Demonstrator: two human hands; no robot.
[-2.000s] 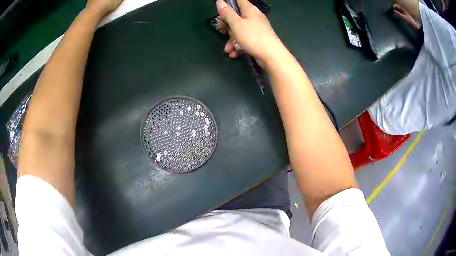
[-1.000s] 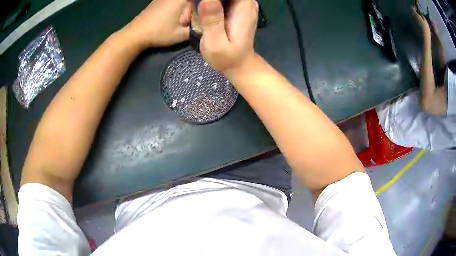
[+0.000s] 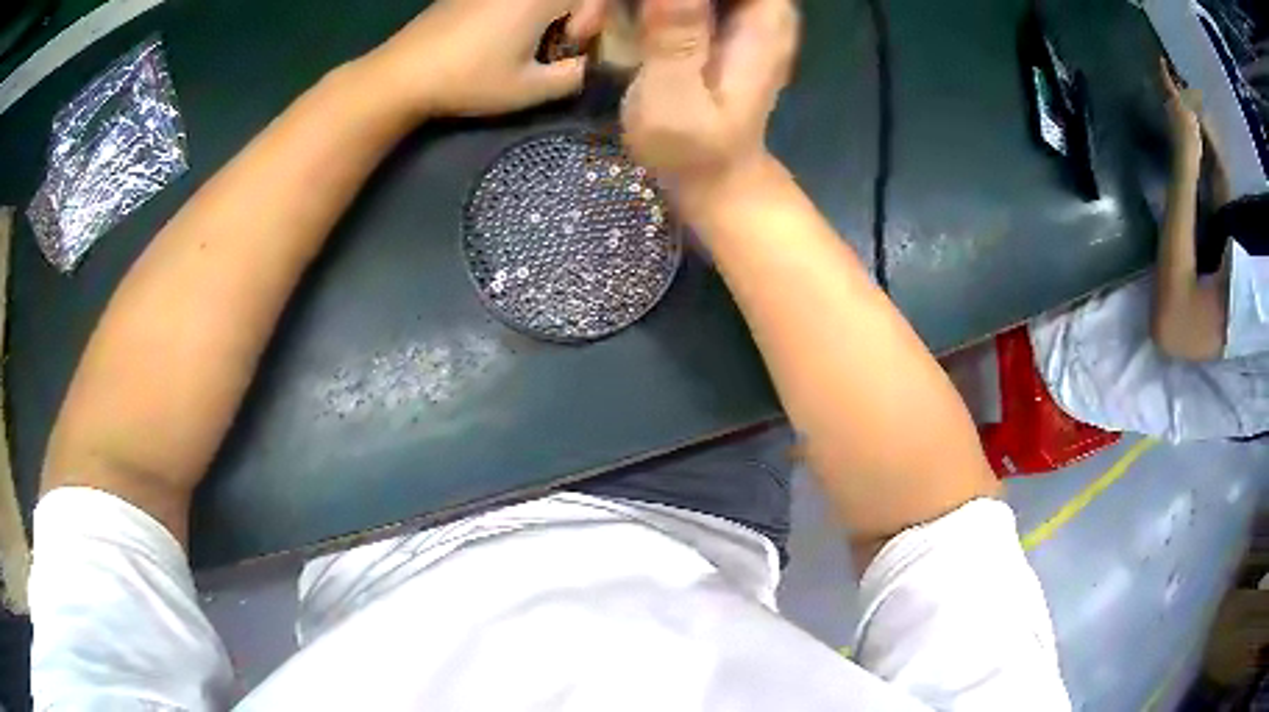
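The round screw tray [image 3: 571, 237], dark-rimmed with a grey dotted surface and silvery specks, lies on the dark green mat. My left hand [image 3: 508, 56] is at the top edge, behind the tray, with its fingers closed on a small dark and reddish-brown piece, seemingly a housing [image 3: 560, 42], mostly hidden. My right hand [image 3: 710, 98], blurred, is closed in a fist just right of it, above the tray's far right rim. It grips the electric screwdriver, whose yellowish band [image 3: 617, 35] shows between the hands. The driver's tip and upper end are not visible.
A crumpled clear plastic bag [image 3: 114, 153] lies far left. A black cord [image 3: 881, 153] crosses the mat right of my right hand. Black units with a green patch [image 3: 1060, 118] lie further right. Another person's arm [image 3: 1186, 237] and a red stool [image 3: 1037, 417] are at the right.
Both hands came together behind the tray from far apart. Since a second ago, my right hand has shifted right, away from my left. The view has also shifted, uncovering the tray's far right part.
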